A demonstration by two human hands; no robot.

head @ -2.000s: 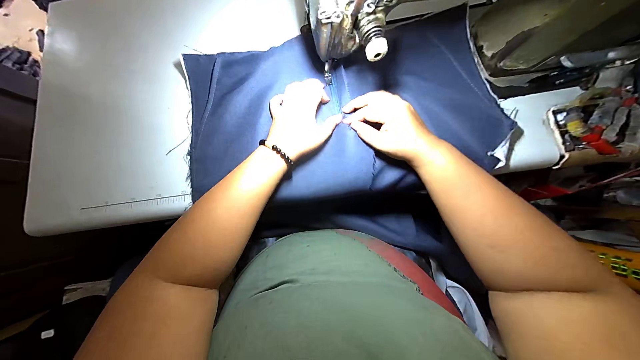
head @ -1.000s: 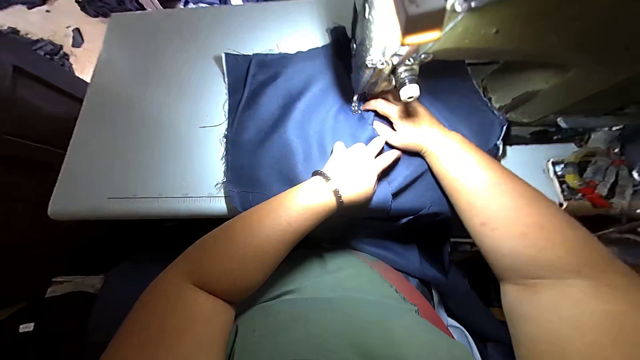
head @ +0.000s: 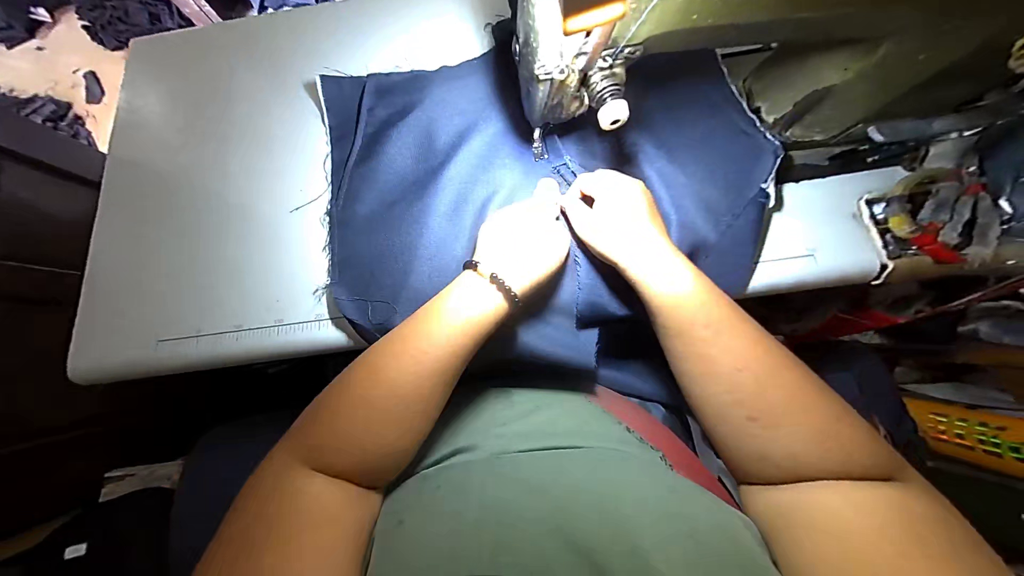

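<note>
Dark blue fabric (head: 416,176) with frayed edges lies under a sewing machine (head: 552,72) and hangs over the table's front edge. Just in front of the presser foot (head: 538,146), my left hand (head: 524,240) and my right hand (head: 616,216) meet at a stitched seam in the fabric. The fingers of my right hand pinch the cloth there. Those of my left hand are bent against the same spot, overexposed by the lamp, so its hold is unclear. A dark bead bracelet (head: 492,282) circles my left wrist.
The pale table (head: 200,176) bears a printed ruler scale (head: 248,328) along its front edge. A tray (head: 888,240) of spools and small items adjoins its right end. An orange basket (head: 968,436) stands lower right. Dark cloth scraps (head: 48,120) lie at upper left.
One second ago my right hand was up by the presser foot and my left hand lay with fingers spread on the fabric. Both have now come together in front of the foot.
</note>
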